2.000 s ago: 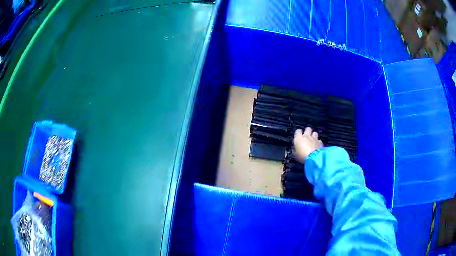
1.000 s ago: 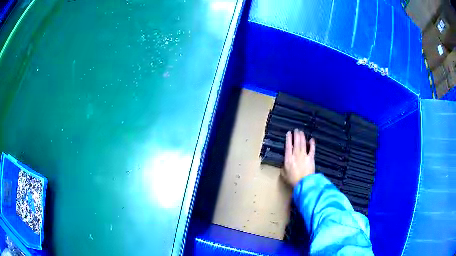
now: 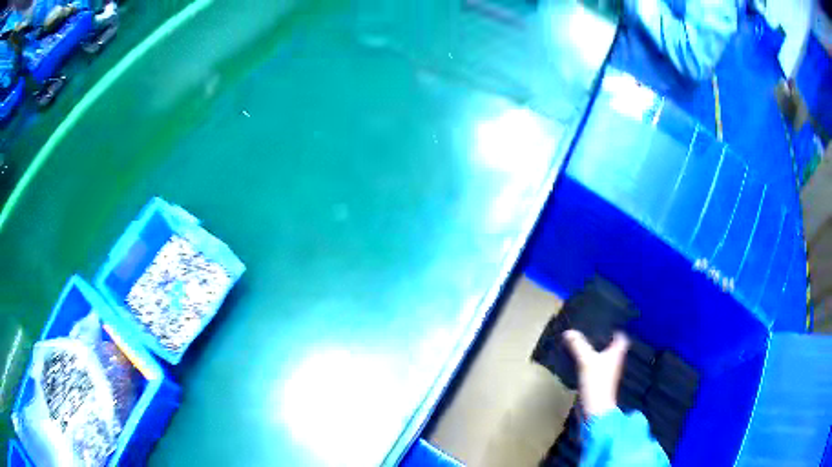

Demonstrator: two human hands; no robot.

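My right hand (image 3: 598, 369), in a light-blue sleeve, is inside the large blue carton (image 3: 730, 383) at the lower right. Two fingertips show spread against a dark block of black housings (image 3: 595, 315). The other fingers are hidden or blurred, so I cannot tell whether the hand grips a housing. More black housings (image 3: 670, 388) lie in rows right of and below the hand. My left hand is out of the picture.
Left of the carton is the glossy green bench (image 3: 338, 210). On it stand a blue bin of small silvery parts (image 3: 178, 292) and a blue bin holding a clear bag (image 3: 78, 401). Brown cardboard (image 3: 502, 383) lines the carton floor. A person's light-blue clothing (image 3: 698, 36) shows at top right.
The view has swung left, so the carton sits lower right and both bins show more fully. My right hand has changed from spread fingers over the rows to two visible fingertips against a dark block.
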